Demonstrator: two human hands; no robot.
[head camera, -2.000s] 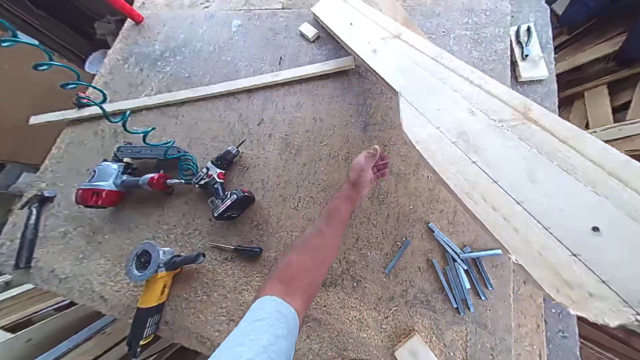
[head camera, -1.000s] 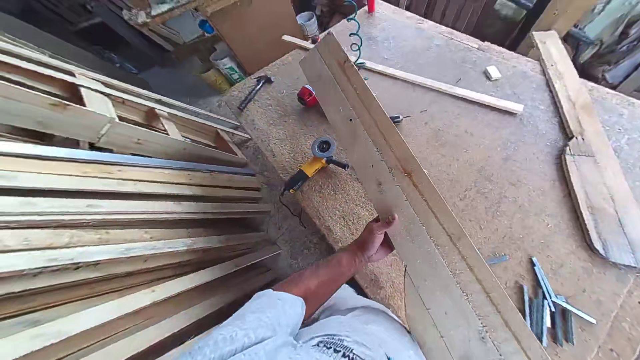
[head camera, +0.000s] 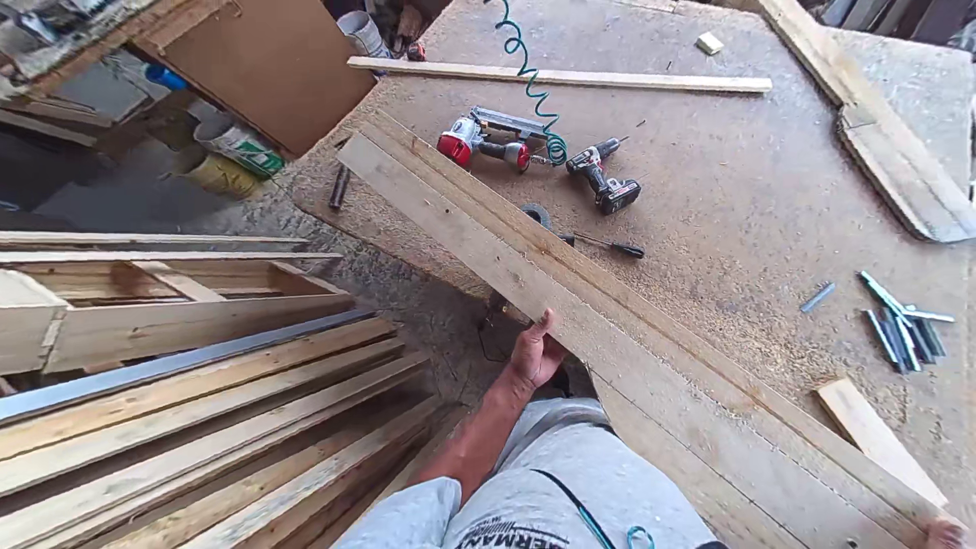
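Observation:
A long wooden board (head camera: 633, 335) with a lengthwise strip along it runs diagonally from the workbench's left side to the lower right. My left hand (head camera: 538, 355) grips its near edge around mid-length, thumb on top. At the bottom right corner my right hand (head camera: 944, 534), mostly out of view, holds the board's edge. Beyond the board lie a red and grey pneumatic nailer (head camera: 488, 141) with a green coiled hose (head camera: 537, 91), a cordless drill (head camera: 602, 177) and a screwdriver (head camera: 627, 249). The angle grinder (head camera: 536, 213) is mostly hidden behind the board.
Collated metal fasteners (head camera: 907, 328) and a wood offcut (head camera: 877, 435) lie on the sawdust-strewn workbench (head camera: 724, 168). A thin batten (head camera: 564, 76) and a shaped plank (head camera: 900, 160) lie farther back. Stacked timber (head camera: 191, 412) stands at the left; buckets (head camera: 236, 145) are behind it.
Two seconds ago my left hand was empty over the bench; now it holds the board. Since one second ago the board has swung toward me, uncovering the nailer and drill. The view has shifted a lot.

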